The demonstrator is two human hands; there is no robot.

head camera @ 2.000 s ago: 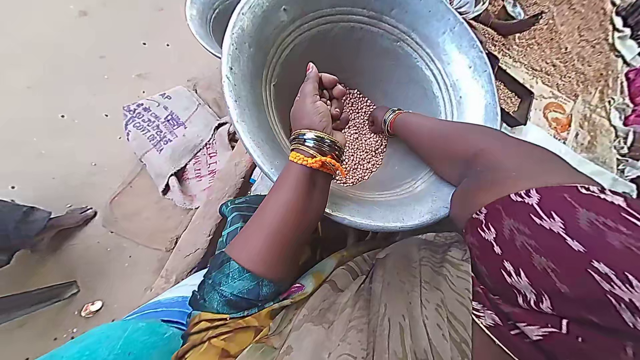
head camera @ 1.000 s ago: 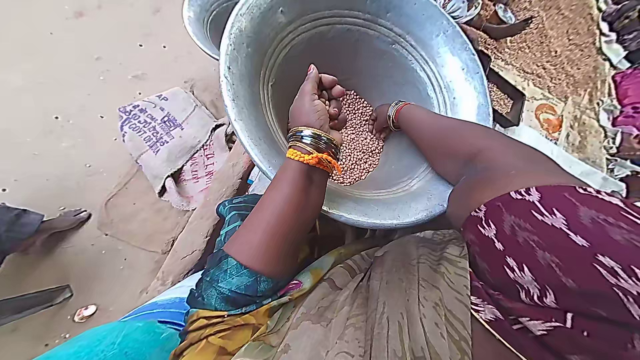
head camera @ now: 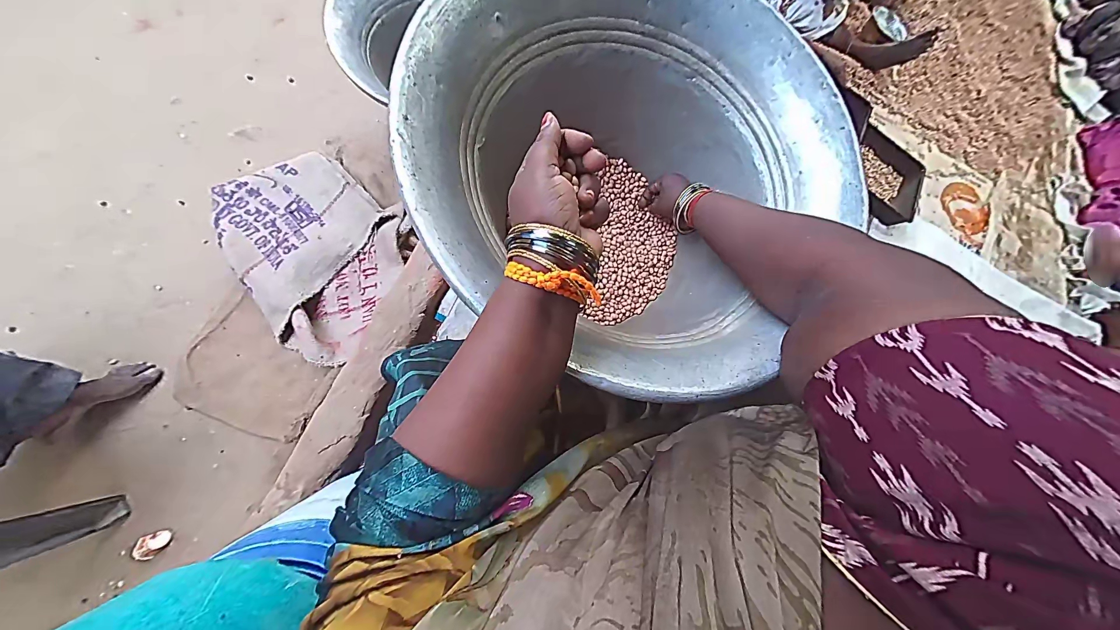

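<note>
A large, dented aluminium basin [head camera: 770, 122] leans toward me with a heap of pinkish-brown kernels [head camera: 634, 262], like shelled peanuts, in its lower part. My left hand [head camera: 564, 179], palm turned up and fingers curled, holds a few of these kernels over the left edge of the heap. Dark and gold bangles and an orange braided thread circle that wrist. From the right, my right hand [head camera: 667, 194] reaches into the basin, its curled fingers at the heap's right edge. Its fingertips are partly hidden, so what it holds is unclear. Gold and red bangles are on this wrist.
A second metal basin [head camera: 372, 39] stands behind on the left. Printed sacking [head camera: 276, 236] lies beside a wooden beam [head camera: 367, 385]. Another person's foot [head camera: 118, 385] is at far left, another foot [head camera: 892, 51] at upper right. A dark tray [head camera: 897, 188] and spread-out brown material [head camera: 989, 79] lie right.
</note>
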